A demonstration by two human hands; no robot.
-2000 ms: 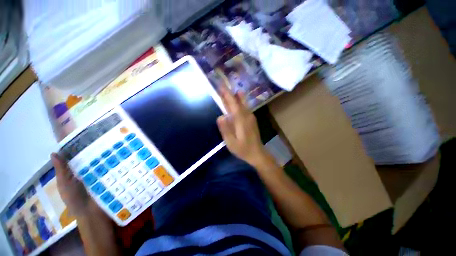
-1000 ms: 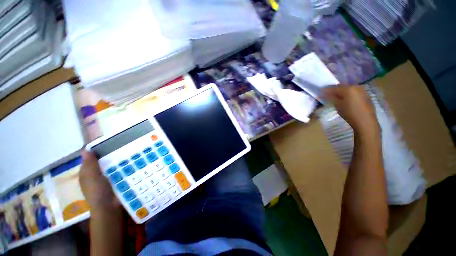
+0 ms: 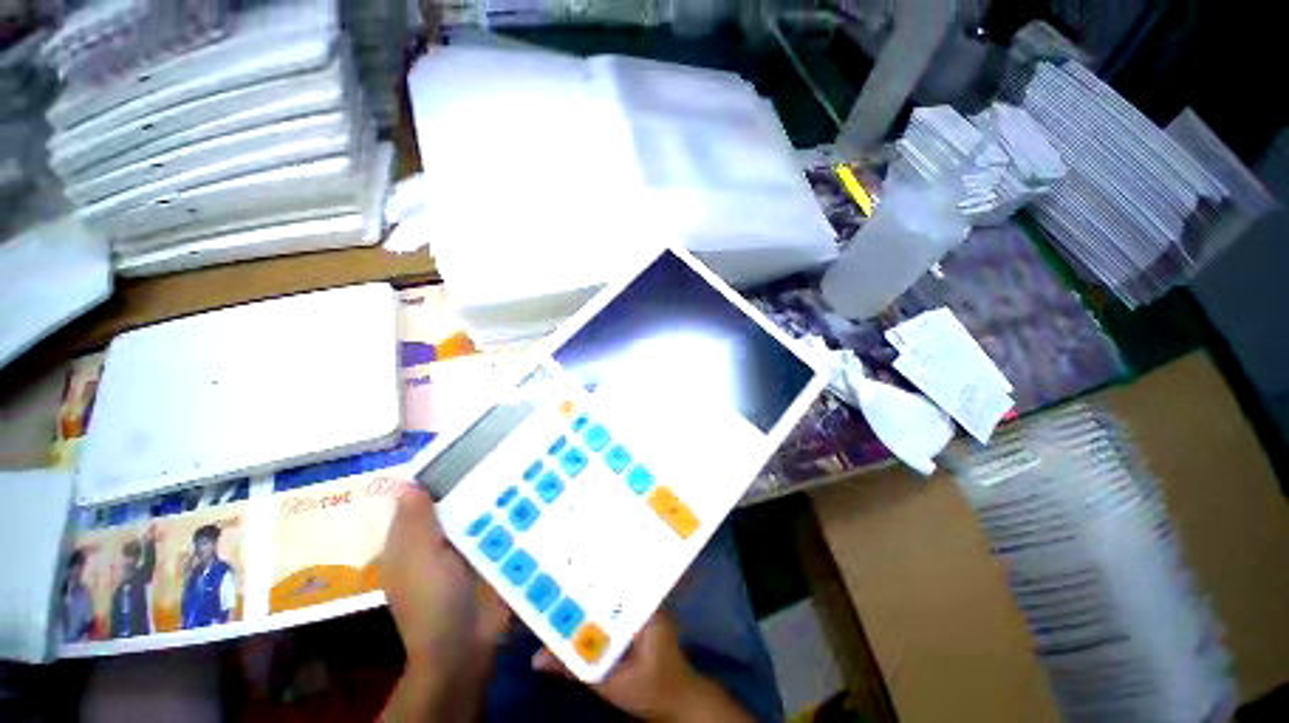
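Note:
A white calculator with blue and orange keys [image 3: 573,530] and a glossy black writing screen [image 3: 693,332] is held up, face up and tilted, over the bench's front edge. Its grey display strip is at the upper left. My left hand [image 3: 438,586] grips its left edge. My right hand [image 3: 648,675] is at its lower corner, partly behind it; the fingers are mostly hidden under the unit. Small white paper slips [image 3: 950,373] lie to the right, beside a crumpled white cloth [image 3: 899,420].
A white unit lies face down [image 3: 248,389] at left, with stacked units [image 3: 212,141] behind. Soft white sleeves [image 3: 622,170] are piled at the back. A translucent bottle [image 3: 891,254] lies at right. An open brown carton [image 3: 919,593] holds white packed units at lower right.
My right hand has come back from the paper slips to the calculator's lower corner. The calculator has turned more steeply and sits further right in the view, which now shows more of the bench.

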